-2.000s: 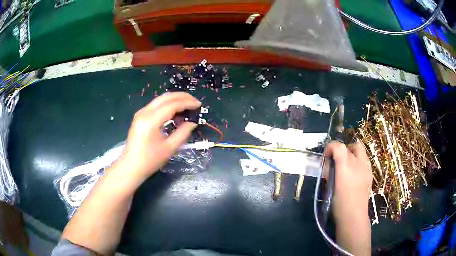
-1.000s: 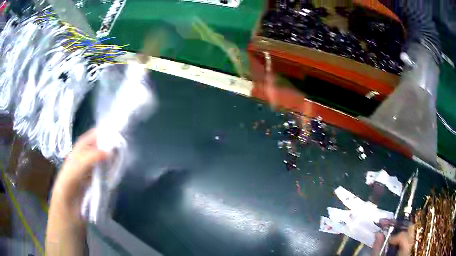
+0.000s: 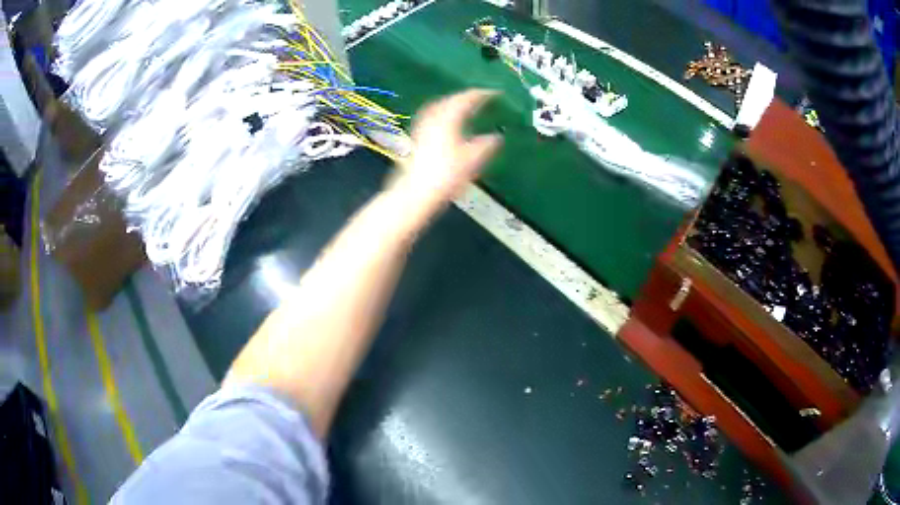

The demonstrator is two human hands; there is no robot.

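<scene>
My left hand (image 3: 456,143) reaches out over the near edge of the green conveyor, fingers apart and holding nothing. Beyond its fingertips, a white power cord (image 3: 622,156) in a clear bag lies on the conveyor, beside a white strip-shaped part (image 3: 553,67) with small pieces along it. The cord bundle (image 3: 187,128) lies to the left of my hand, its yellow and blue conductors (image 3: 340,94) pointing toward my wrist. My right hand is out of the picture.
The orange parts box (image 3: 646,325) full of black switches stands at the right. Loose switches (image 3: 676,434) lie on the dark mat (image 3: 474,365). A pale ledge (image 3: 538,252) separates mat and conveyor. A dark ribbed hose (image 3: 849,108) hangs upper right.
The view has swung left. My left hand let go of the bagged white cord it held and moved out over the conveyor. My right hand, earlier at the iron, has left the picture.
</scene>
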